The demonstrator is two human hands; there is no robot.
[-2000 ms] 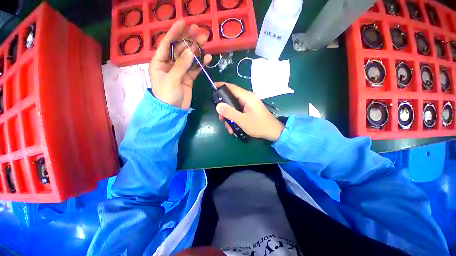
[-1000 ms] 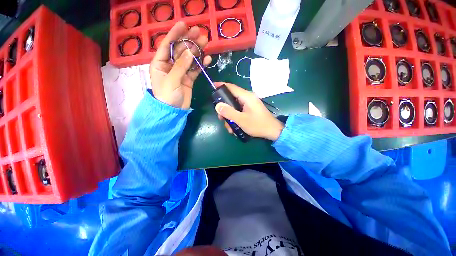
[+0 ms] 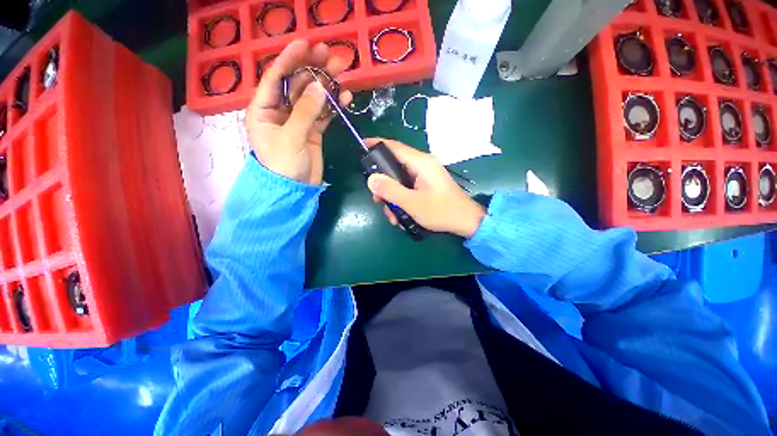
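Note:
My left hand [image 3: 290, 128], bare, holds a thin round metal ring [image 3: 330, 85], likely a watch case, between thumb and fingers, in front of the centre tray. My right hand [image 3: 426, 194], bare, grips the thick black handle of a screwdriver [image 3: 388, 180]. Its long thin silver shaft points up and left to the ring. The tip is at or near the ring; whether it touches cannot be told.
A red foam tray [image 3: 362, 78] holds open rings at the back. Stacked red trays [image 3: 141, 187] stand left, beside white paper [image 3: 209, 162]. Right lies a red tray [image 3: 664, 223] of filled round units. A white wipe [image 3: 460, 128], a white bottle [image 3: 469, 51] and a grey metal arm [image 3: 558, 38] lie between.
The left hand and the ring have shifted slightly left and the ring's angle has changed a little. The right hand keeps the same grip on the screwdriver.

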